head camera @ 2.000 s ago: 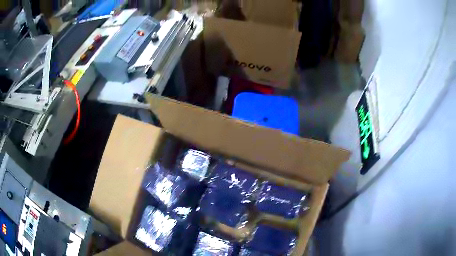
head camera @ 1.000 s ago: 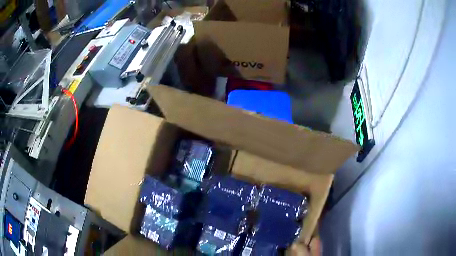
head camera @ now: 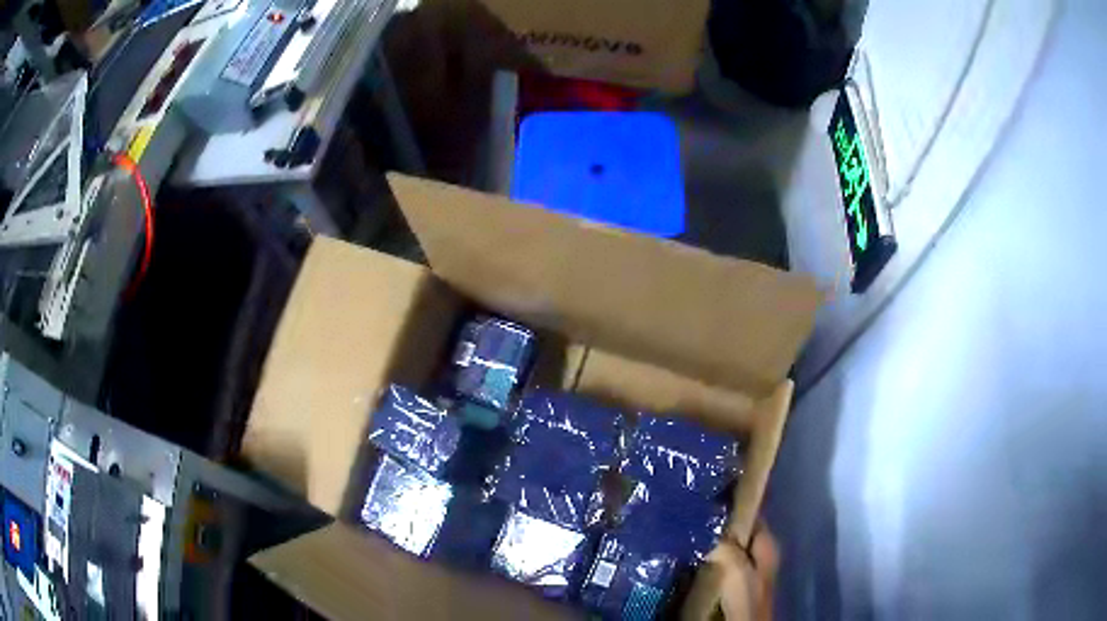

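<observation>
An open brown carton [head camera: 346, 376] with its flaps out fills the lower middle. Several navy retail boxes [head camera: 552, 455] in glossy clear film lie in it, some with bright glare or pale labels. One film-wrapped box [head camera: 492, 358] is near the carton's back left corner. My right hand [head camera: 747, 576] is at the carton's right wall, with its fingers around the edge; part of it is cut off by the picture's lower edge. My left hand is not in view.
A blue stool [head camera: 599, 170] stands behind the carton, before a larger carton [head camera: 595, 36] with dark lettering. Grey machines with a control panel [head camera: 18, 534] and a red hose [head camera: 148, 224] are on the left. A green-lit sign [head camera: 856, 188] hangs on the right wall.
My right hand has come into view at the carton's right wall. The stool and side machines sit higher in the picture. The back-left box looks different from two seconds ago.
</observation>
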